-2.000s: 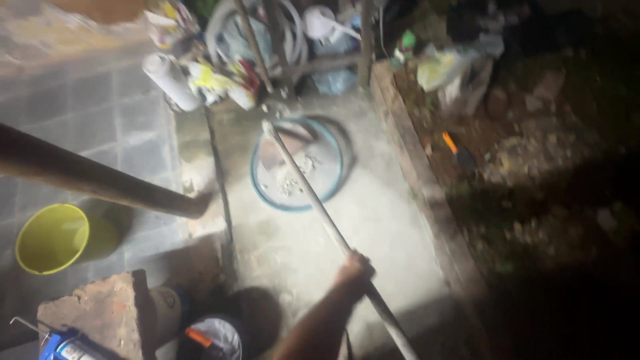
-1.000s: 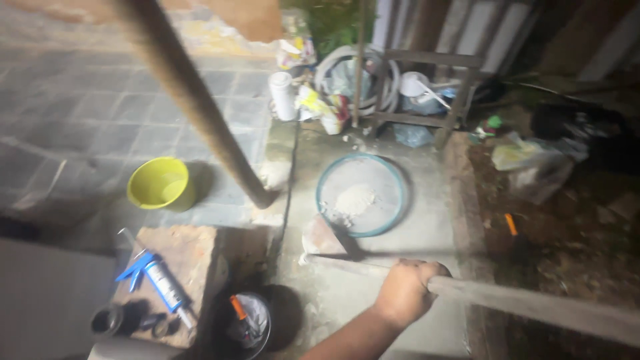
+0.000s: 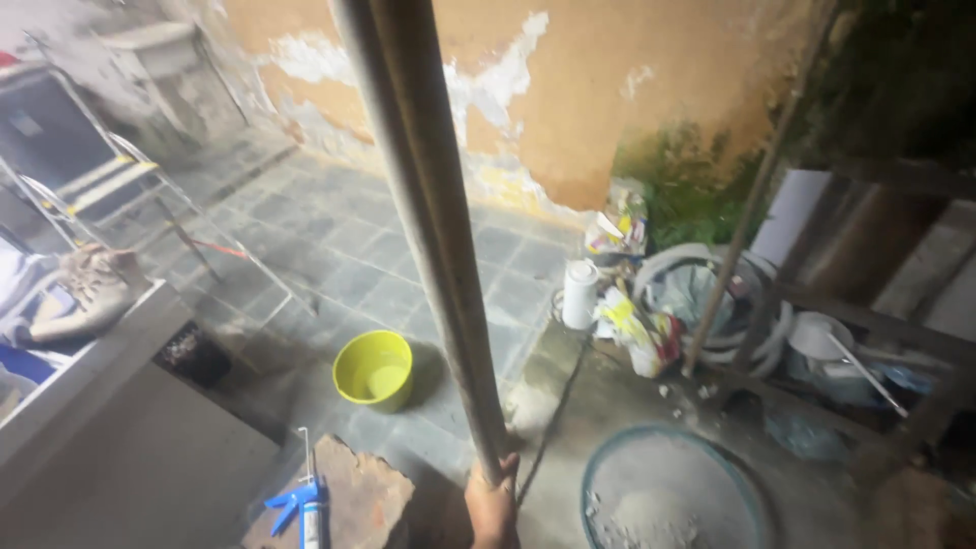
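My left hand [image 3: 492, 499], low in the middle of the view, is closed around the lower part of a long pale handle [image 3: 408, 213]. The handle rises steeply alongside a darker brown post [image 3: 446, 175] and overlaps it; its far end is out of view. Right of the hand lies a round, blue-green rimmed tub [image 3: 585, 488] with grey powder or mix [image 3: 656, 515] and small lumps. A yellow bucket [image 3: 374, 371] stands on the tiles to the left. Below it, a blue caulking gun [image 3: 296, 499] rests on a rough slab [image 3: 362, 488]. My right hand is not in view.
A metal stepladder [image 3: 114, 179] stands at the left, behind a worn boot [image 3: 91, 293] on a ledge. A white cylindrical container [image 3: 579, 293], crumpled bags [image 3: 644, 328], a coiled hose [image 3: 774, 335] and a leaning stick [image 3: 755, 206] are at the right, near the peeling wall [image 3: 579, 91].
The handle has swung from lying across the lower right to standing steeply beside the post. The tool's blade, seen earlier near the tub, has left view. The view has turned up and left.
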